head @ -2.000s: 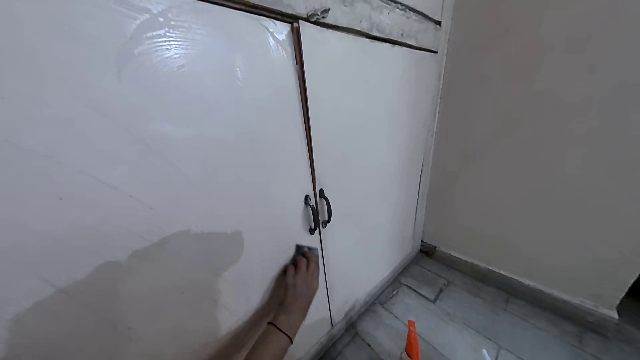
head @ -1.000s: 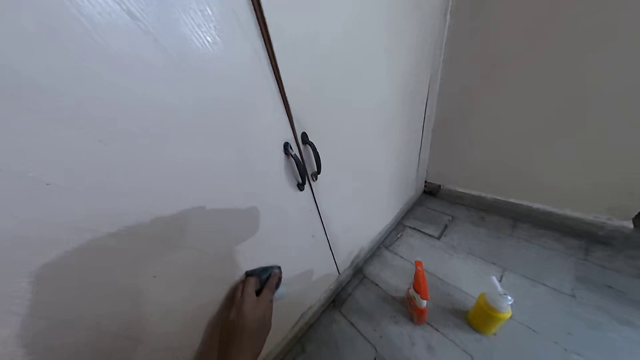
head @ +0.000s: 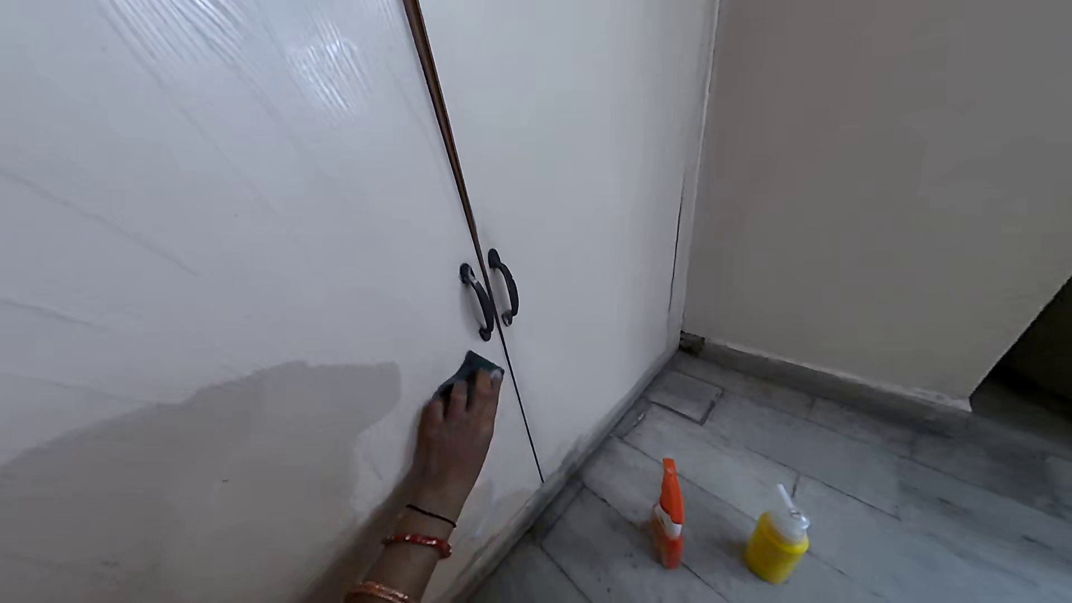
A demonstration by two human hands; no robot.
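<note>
My left hand (head: 459,419) presses a dark grey-green scouring pad (head: 471,373) against the left white cabinet door (head: 318,293), just below its black pull handle (head: 479,303). The back of the hand faces me; the fingers are bent over the pad and partly hide it. A dark band, a red bangle and a gold-coloured bangle circle the wrist and forearm. The matching handle (head: 506,289) sits on the right door (head: 586,234), across the narrow gap. Wet-looking streaks shine on the upper left door. My right hand is out of view.
An orange spray bottle (head: 668,523) and a yellow bottle with a whitish top (head: 777,548) stand on the grey tiled floor (head: 745,444), right of the doors. A plain wall (head: 854,184) meets the cabinet at the corner. Dark stripping (head: 444,126) edges the upper door gap.
Holding the pad, my left hand went from below the handles down and left, then back up toward them. The view has tilted down, bringing both bottles fully into sight.
</note>
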